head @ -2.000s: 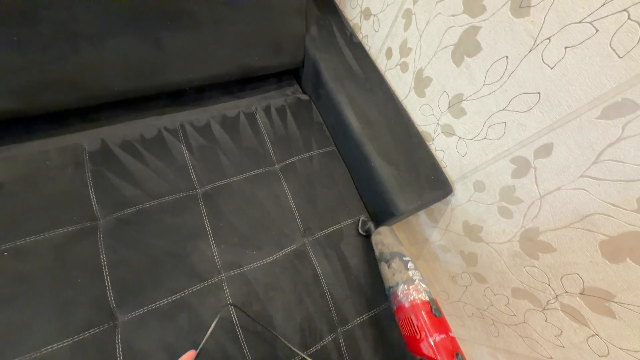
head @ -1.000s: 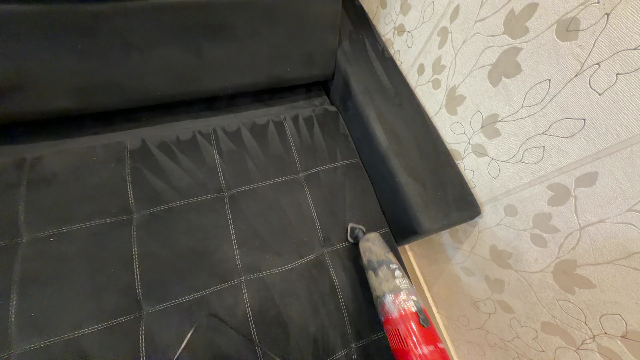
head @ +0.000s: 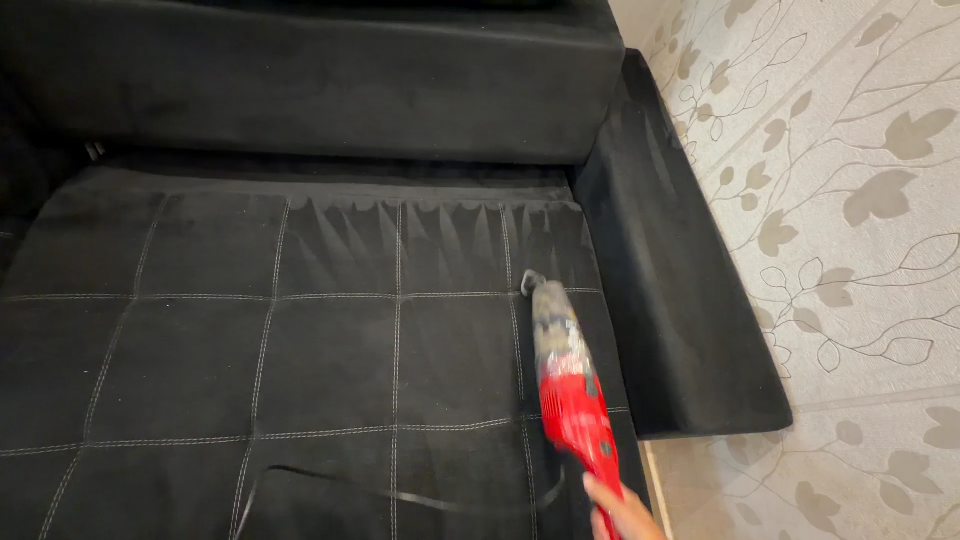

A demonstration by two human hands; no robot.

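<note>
My right hand point(head: 624, 511) grips the handle of a red handheld vacuum cleaner point(head: 576, 405) at the lower right. Its clear dust container, with greyish matter inside, points up and slightly left, and the small nozzle point(head: 532, 282) is at the black sofa seat point(head: 330, 360), by a crossing of white stitching near the right armrest. A dark power cord point(head: 420, 499) curves across the seat in front. Streaks mark the fabric along the back of the seat. My left hand is out of the frame.
The black backrest point(head: 322, 86) rises behind the seat, with a dark gap below it. A black armrest point(head: 667, 285) bounds the seat on the right. Beyond it stands a wall with leaf-patterned wallpaper point(head: 840, 247).
The vacuum cleaner has moved farther back over the seat, away from the armrest's front end. My right hand has come into view on its handle. The view has shifted, showing more sofa.
</note>
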